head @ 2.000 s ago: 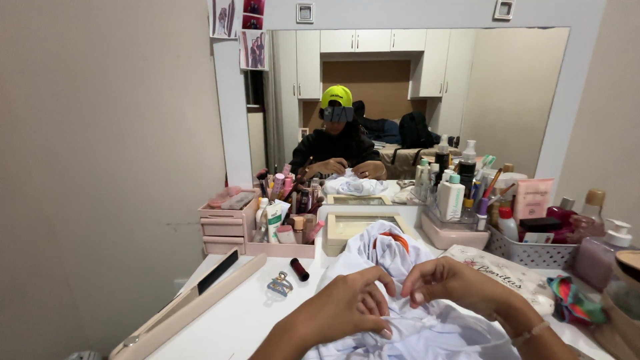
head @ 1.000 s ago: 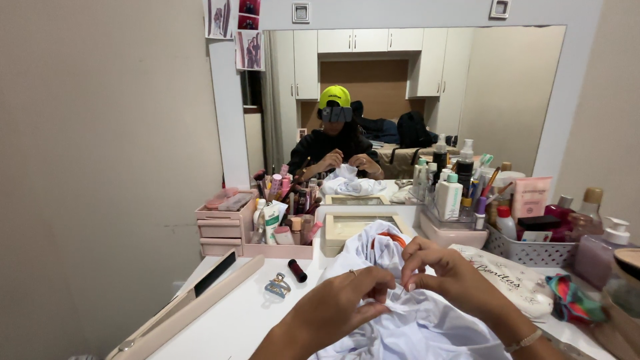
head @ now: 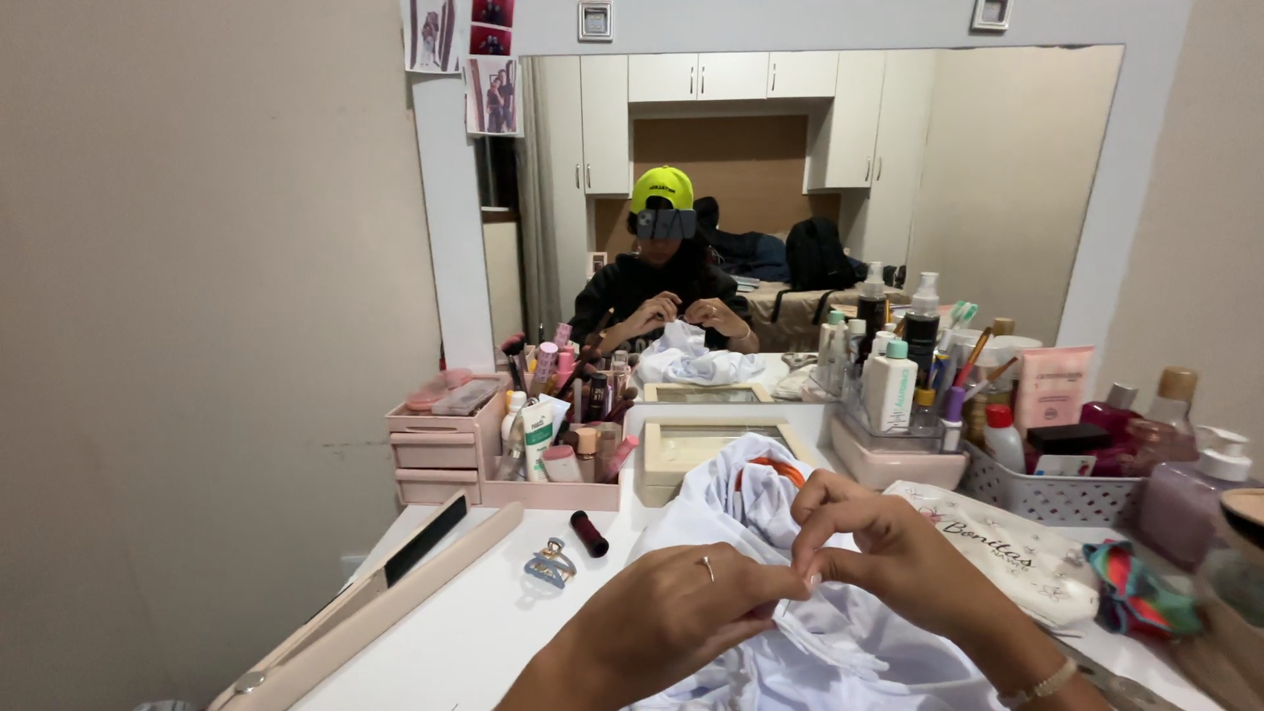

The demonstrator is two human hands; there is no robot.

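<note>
White fabric lies bunched on the white dressing table, with an orange piece showing in its upper fold. Above it, my left hand, a ring on one finger, pinches at a raised bit of the cloth. My right hand, a bracelet on its wrist, meets the left fingertips with thumb and forefinger pinched together. Whatever small thing lies between the fingertips is too hidden to make out. The mirror reflects both hands held over the cloth.
On the left are a pink hair straightener, a blue claw clip, a dark red tube and a pink organizer with cosmetics. A cream box stands behind the cloth. On the right are a white pouch, a scrunchie and a basket.
My hands have come closer together; their fingertips now meet above the cloth, where two seconds ago they were apart. A part of the cloth is raised with them.
</note>
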